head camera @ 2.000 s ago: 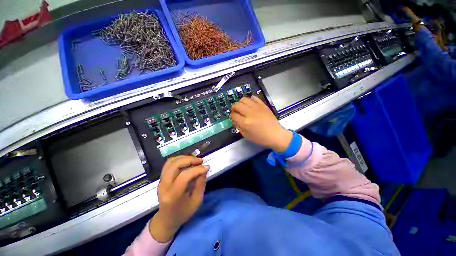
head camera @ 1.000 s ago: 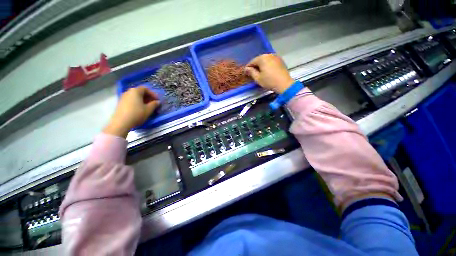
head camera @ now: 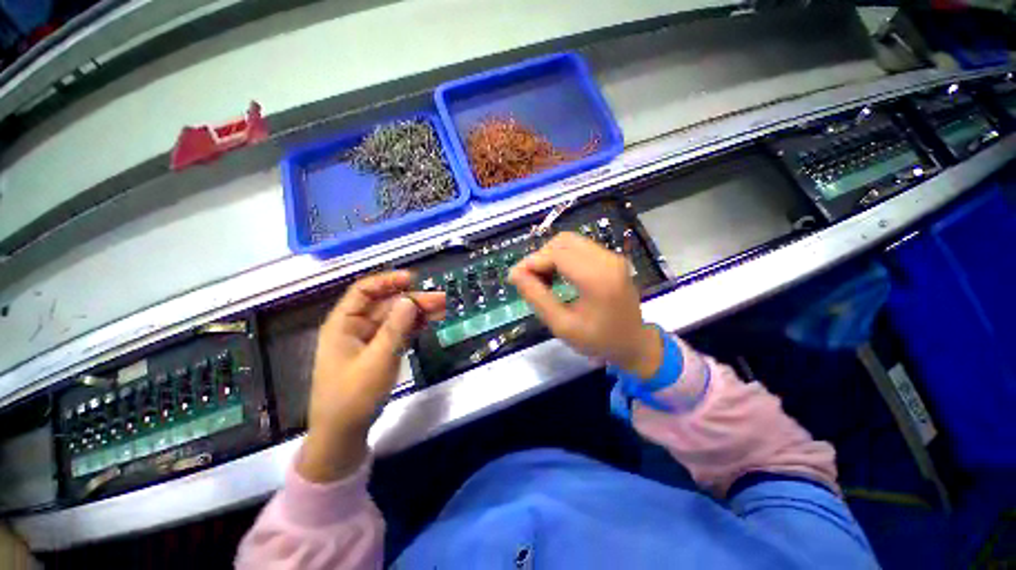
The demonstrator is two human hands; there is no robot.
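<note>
A green circuit board [head camera: 482, 323] with rows of small dark parts lies in a black board carrier [head camera: 653, 265] in front of me. My left hand [head camera: 362, 340] is over the board's left end, with a thin, dark leaded piece [head camera: 418, 301] seen between thumb and fingers. My right hand [head camera: 585, 295] is over the board's right half with its fingertips pinched together; whether they hold a piece is too small to tell. The left parts bin [head camera: 334, 192] holds grey leaded components [head camera: 410, 167]. The right parts bin [head camera: 535, 98] holds orange leaded components [head camera: 507, 153].
Another carrier with a board [head camera: 167, 429] lies left. More carriers [head camera: 858, 161] lie right along the conveyor. The pale conveyor rail [head camera: 490, 379] runs between body and boards. A red holder [head camera: 220, 138] is on the ledge left of the bins. Large blue crates [head camera: 958, 323] are below right.
Both my hands were at the board first, then at the bins, left at the grey pieces and right at the orange. Now both have come back over the board. The view has shifted.
</note>
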